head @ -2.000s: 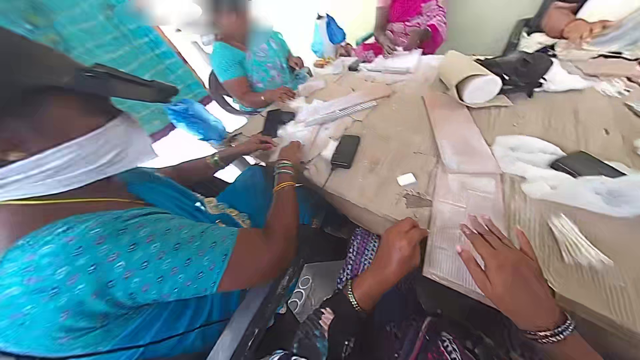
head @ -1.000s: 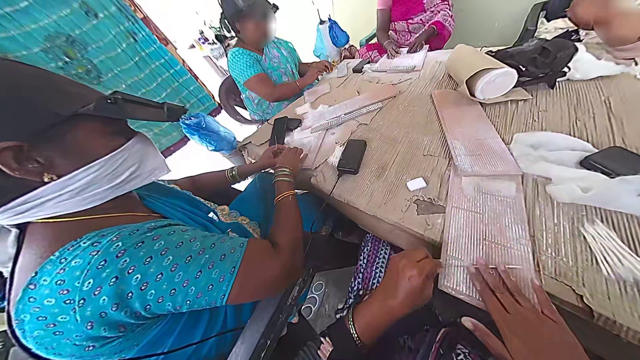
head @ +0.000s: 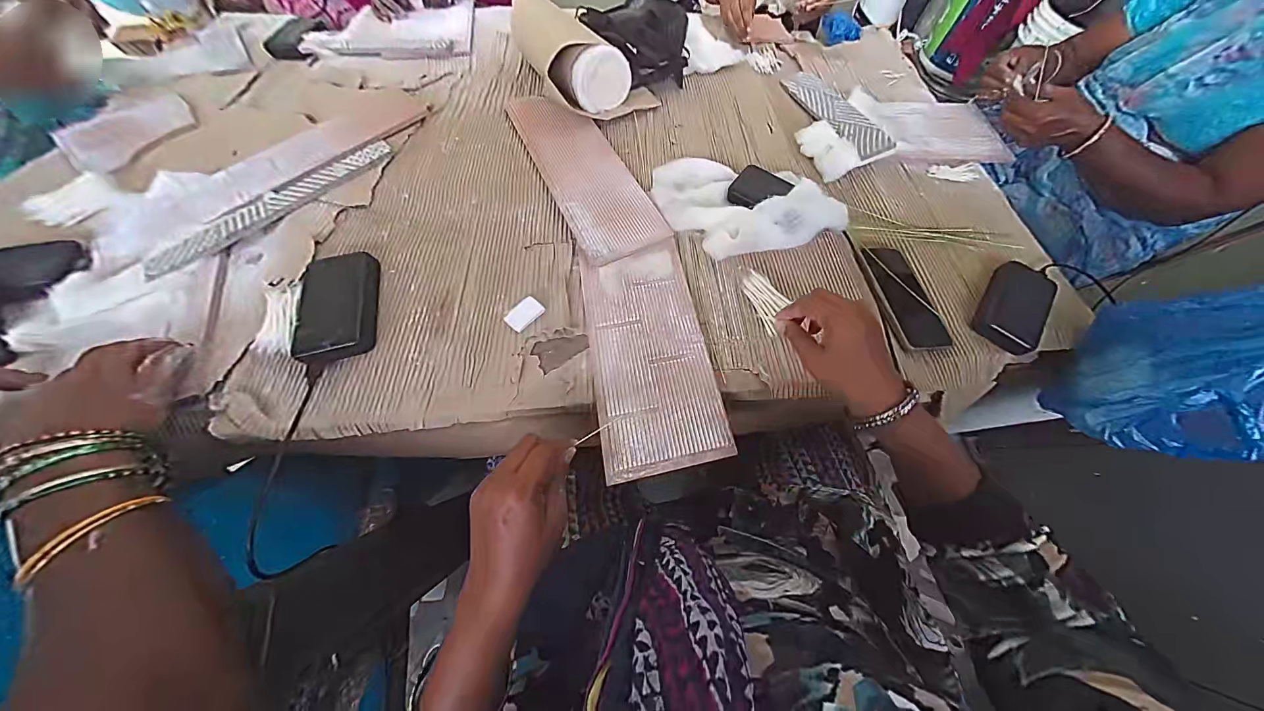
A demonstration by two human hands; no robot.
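Observation:
My left hand [head: 521, 504] pinches a thin pale wick or thread [head: 604, 429] between thumb and fingers, at the near left edge of a ribbed, pinkish translucent board [head: 657, 375]. The board's near end sticks out past the table edge, and a second ribbed board [head: 591, 183] adjoins its far end. To the right of it, my right hand [head: 844, 346] has thumb and forefinger on the near end of a loose bundle of thin white wicks [head: 762, 299]. Beyond the bundle, white cotton wool [head: 775, 222] lies around a small black box [head: 758, 186].
Corrugated cardboard [head: 444, 267] covers the table. On it are a black box with a cord [head: 337, 306], a white chip [head: 524, 314], a dark phone [head: 907, 298], another black box [head: 1014, 307] and a cardboard-wrapped white roll [head: 600, 79]. Co-workers' hands [head: 1047, 109] are at right and left.
My right hand has left the ribbed board, where it lay with fingers spread, and is now at the wick bundle. My left hand stays near the board's edge. The view has swung right.

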